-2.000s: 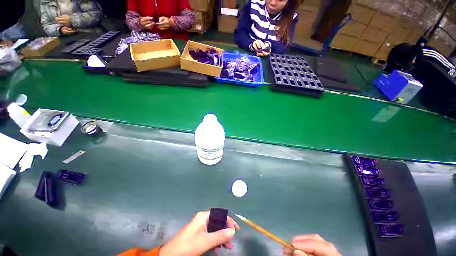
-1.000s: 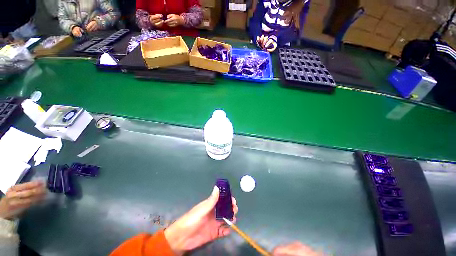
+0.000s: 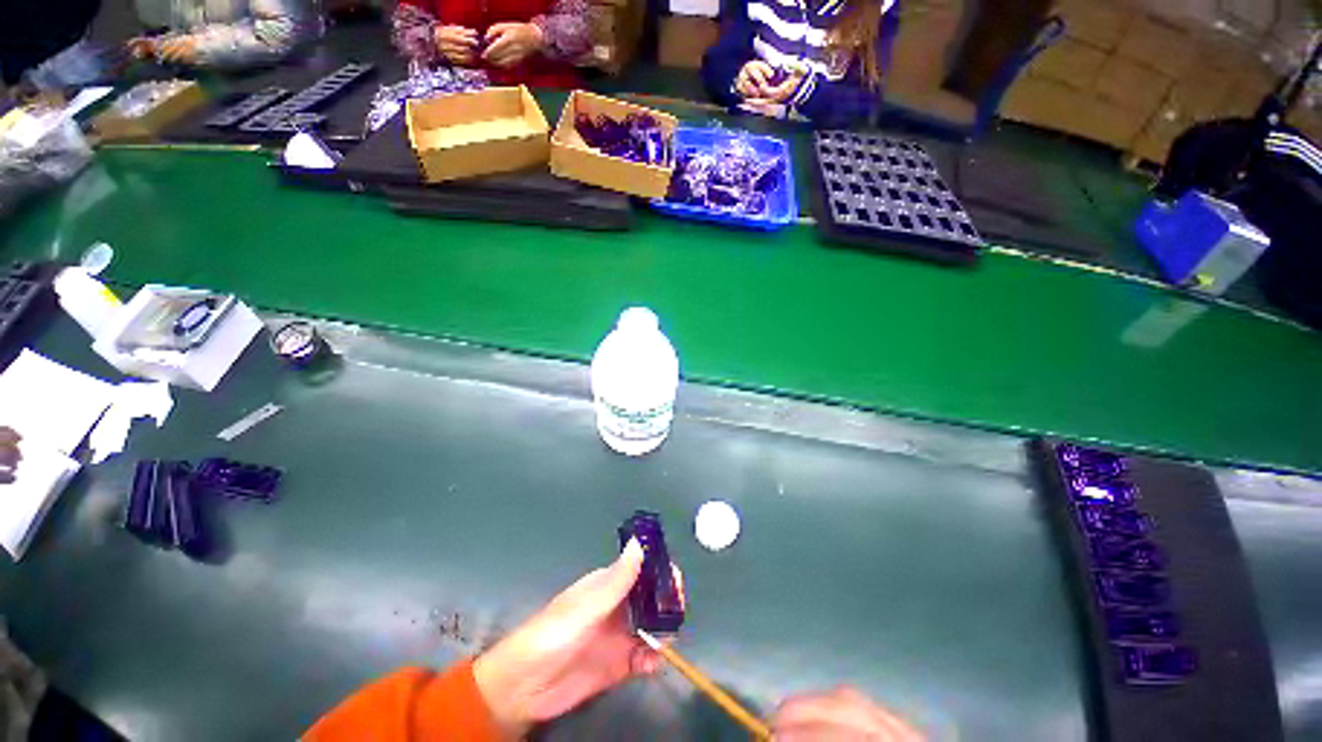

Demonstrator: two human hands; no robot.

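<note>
My left hand (image 3: 568, 651), with an orange sleeve, holds a dark purple plastic housing (image 3: 651, 574) upright at the lower centre. My right hand (image 3: 841, 718), partly cut off by the bottom edge, holds a thin yellow-orange brush (image 3: 713, 690). The brush's pale tip is at the lower end of the housing. A small white round cap (image 3: 716, 525) lies just right of the housing. A white bottle (image 3: 635, 383) with a pale green label stands behind them. Several similar housings lie in a row on a black foam mat (image 3: 1211, 594) at the right.
More dark housings (image 3: 167, 505) lie at left, near a thin pale strip (image 3: 251, 422), white papers (image 3: 44, 420), a white box (image 3: 218, 348) and a small jar (image 3: 297, 344). The green conveyor belt (image 3: 479, 283) runs behind. Across it are cardboard trays (image 3: 479, 134), a blue tray (image 3: 776, 189) and seated people.
Since two seconds ago, the housing is held more upright and the brush tip has come to its lower end. Another person's hand at left reached near the housings, then moved back towards the left edge.
</note>
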